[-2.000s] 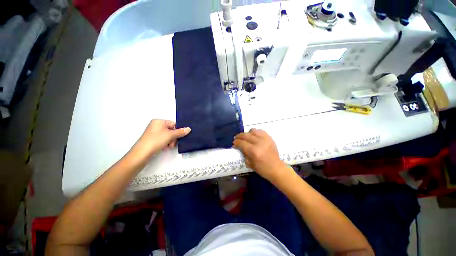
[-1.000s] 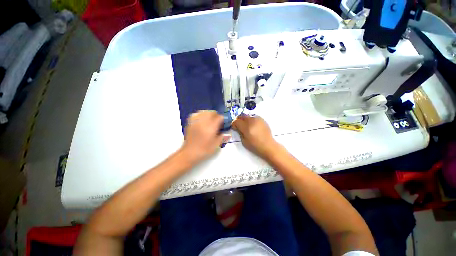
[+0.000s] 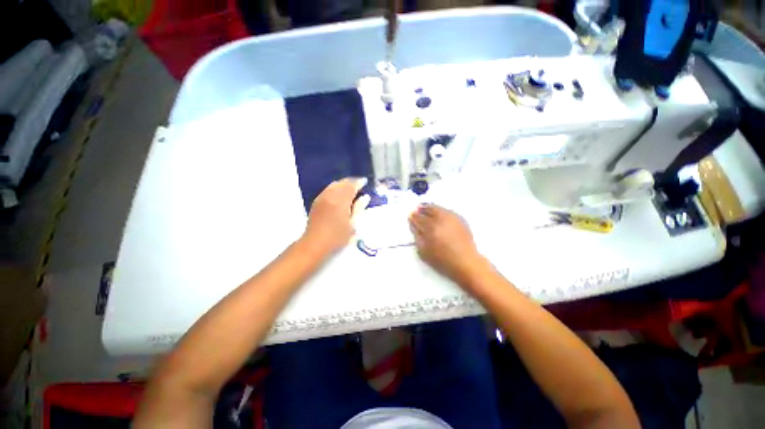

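Note:
A dark navy cut panel [image 3: 327, 138] lies flat left of the white sewing machine head [image 3: 495, 117]. Its near end reaches the presser foot area [image 3: 394, 188]. My left hand [image 3: 334, 216] is on this near end, with the panel's edge between thumb and fingers. My right hand [image 3: 444, 239] is just right of and nearer than the needle area, off the panel, fingers curled and blurred. No fabric shows in it; a thread there cannot be made out. The exact needle contact is too blurred to see.
Yellow-handled snips [image 3: 591, 222] lie under the machine arm. A pale blue trough [image 3: 294, 63] runs behind the white table [image 3: 210, 243]. A small black box [image 3: 681, 216] is at the right end. A red basket [image 3: 189, 33] stands beyond the trough.
The panel's near end has moved away from me, up to the foot. My left hand has moved from its left edge to that end. My right hand has come off the panel.

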